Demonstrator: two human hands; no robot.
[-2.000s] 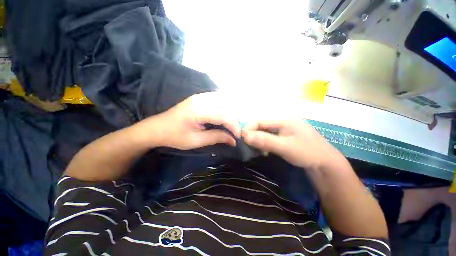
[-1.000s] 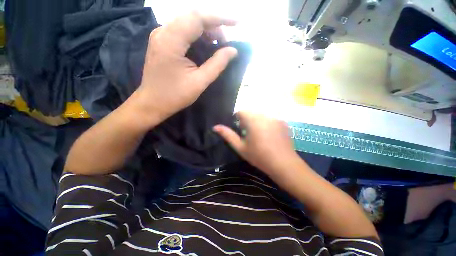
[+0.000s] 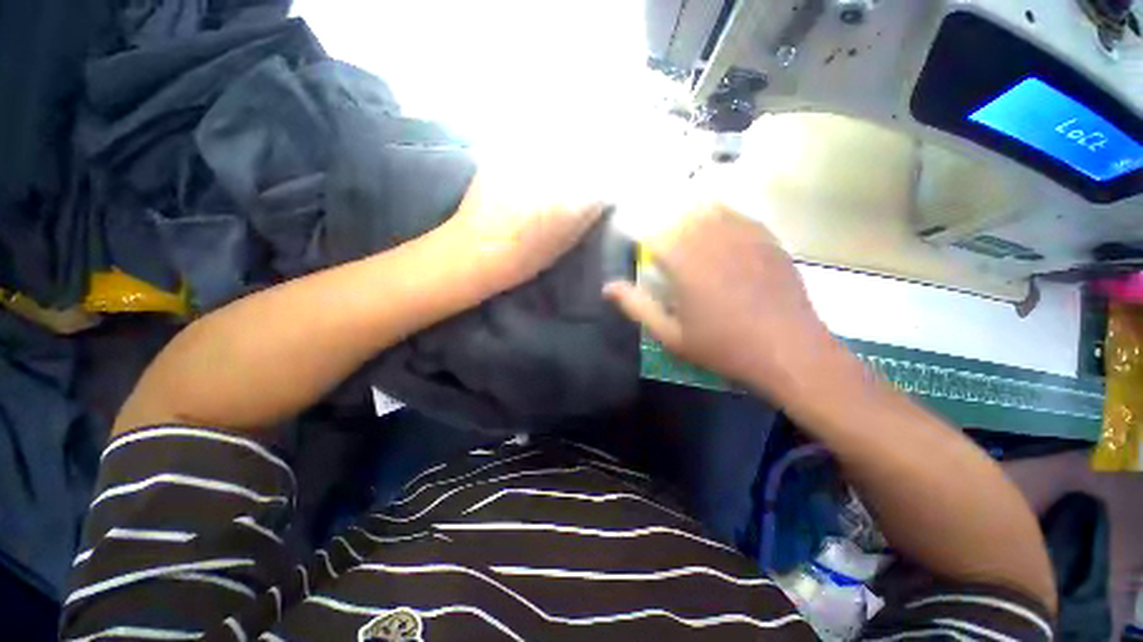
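The dark grey garment [image 3: 539, 332] lies in loose folds at the near table edge, with its right edge between my hands. My left hand [image 3: 520, 226] lies on the garment, fingers washed out by glare; I cannot tell how firmly it holds. My right hand [image 3: 727, 282] is at the garment's right edge, slightly blurred, thumb toward the cloth; its fingertips are unclear. A small white label [image 3: 387, 401] shows at the garment's lower left. The sewing machine's presser foot area [image 3: 725, 141] is just beyond my right hand.
A dark garment pile [image 3: 188, 151] is at the left, above yellow tape [image 3: 132, 294]. The control panel [image 3: 1059, 123] glows blue at upper right. A green ruler strip [image 3: 965, 383] edges the table. Yellow tape [image 3: 1119, 389] hangs at far right. A blue-rimmed basket [image 3: 783, 514] with clutter is below.
The view has shifted, so the machine appears further left. My left hand has come down onto the garment. My right hand has moved up and right to its edge. The white label now shows.
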